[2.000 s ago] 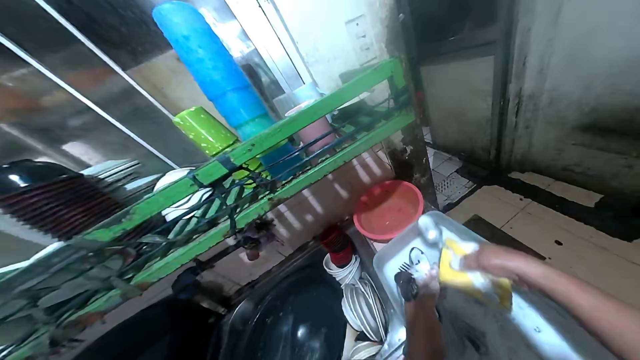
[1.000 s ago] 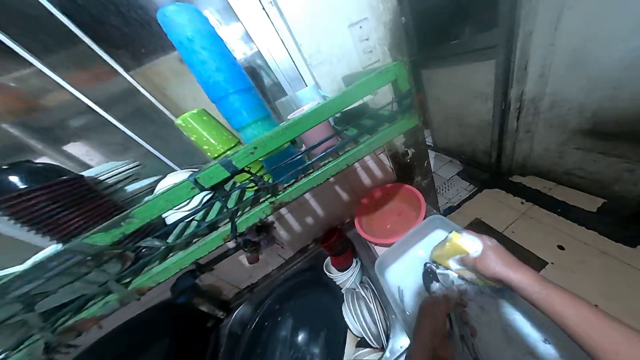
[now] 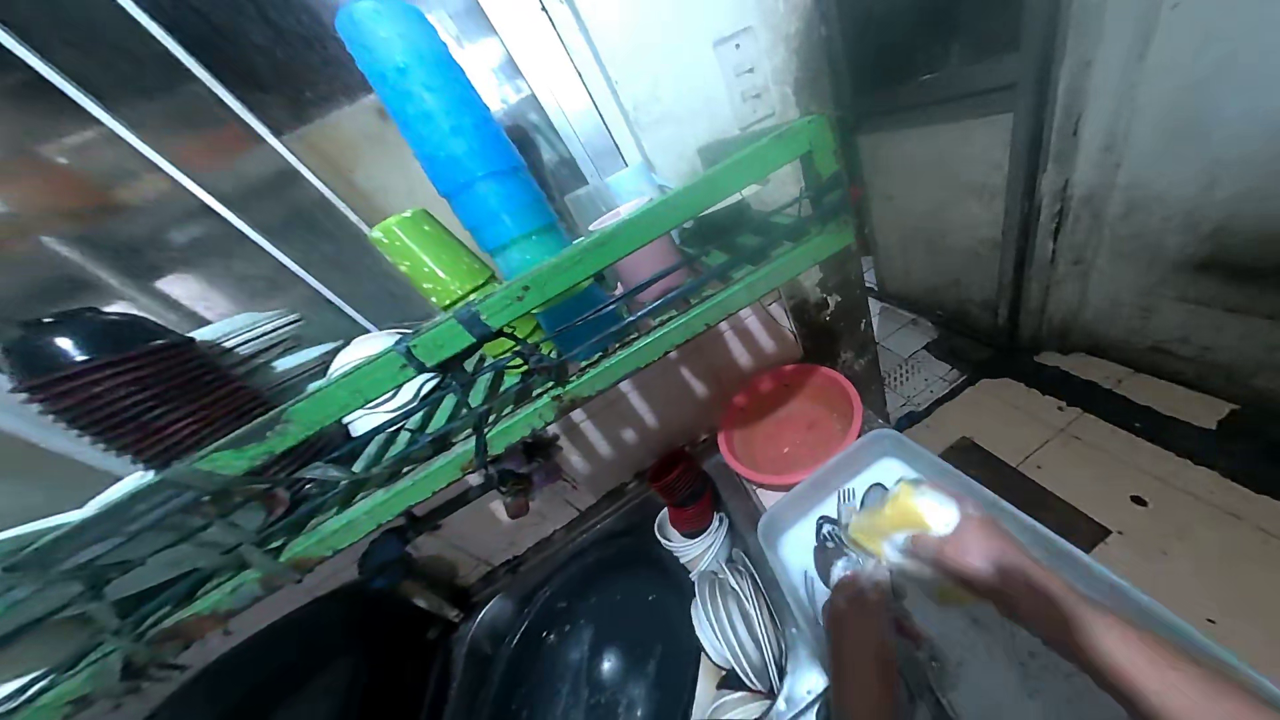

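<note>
Over a white plastic tub [image 3: 1010, 520], my right hand [image 3: 965, 555] is closed on a soapy yellow sponge [image 3: 890, 515]. Close to the sponge, on its lower left, my left hand [image 3: 862, 600] grips metal cutlery [image 3: 830, 550], spoons and at least one fork by their look. Foam covers parts of both hands. More cutlery seems to lie in the tub, but blur and my hands hide how much of it is held and how much lies loose.
A red plastic basin [image 3: 790, 425] stands behind the tub. To its left are stacked white plates [image 3: 738, 620], white bowls [image 3: 695, 540], red cups [image 3: 682, 490] and a black basin [image 3: 600, 640]. A green rack [image 3: 640, 225] carries blue cups [image 3: 450, 120] and dishes above.
The sponge and my right hand have shifted about over the tub, staying near my left hand. Cutlery that was hard to make out a second ago now shows fanned beside the sponge.
</note>
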